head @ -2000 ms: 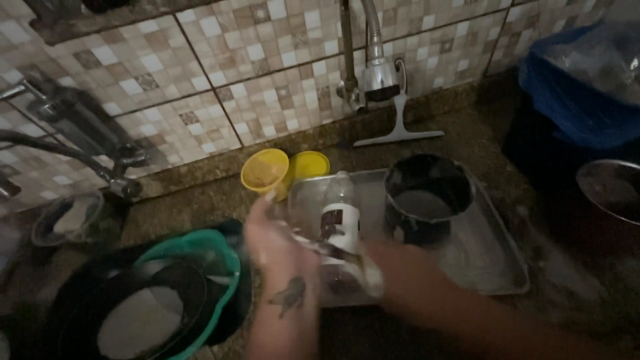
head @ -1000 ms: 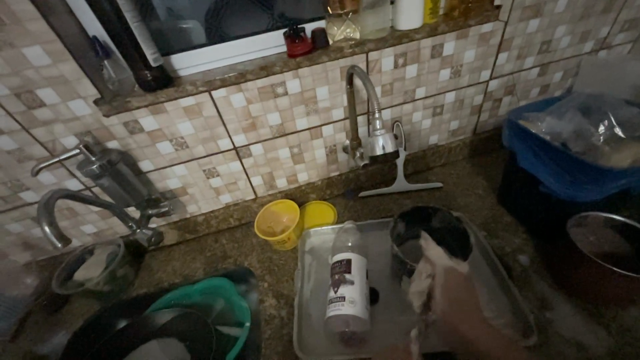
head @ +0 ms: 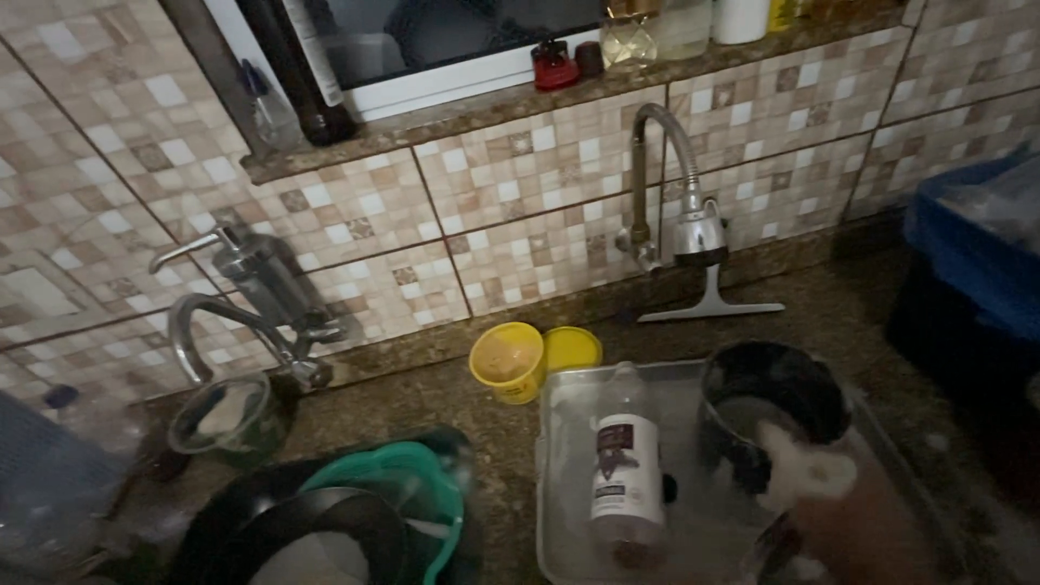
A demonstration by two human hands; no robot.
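Observation:
My right hand (head: 861,520), blurred, is at the lower right with a soft whitish item (head: 800,471), perhaps a cloth or sponge, in its fingers. That item touches the near rim of a black pot (head: 772,390), which stands in a rectangular metal tray (head: 546,487). A clear plastic bottle with a white label (head: 626,471) lies in the tray, left of the pot. Something dark below my fingers is too blurred to name. My left hand is outside the picture.
A yellow tub (head: 508,361) and yellow lid (head: 573,348) sit behind the tray. A faucet (head: 699,227) hangs above a squeegee (head: 711,305). Left are a teal colander (head: 443,520), a dark pan (head: 325,512) and a second faucet (head: 191,333). A blue-lined bin (head: 967,252) stands right.
Two seconds ago both hands met over the bottle; my left hand has since left the view. My right hand has moved to the pot. The view has swung up toward the window.

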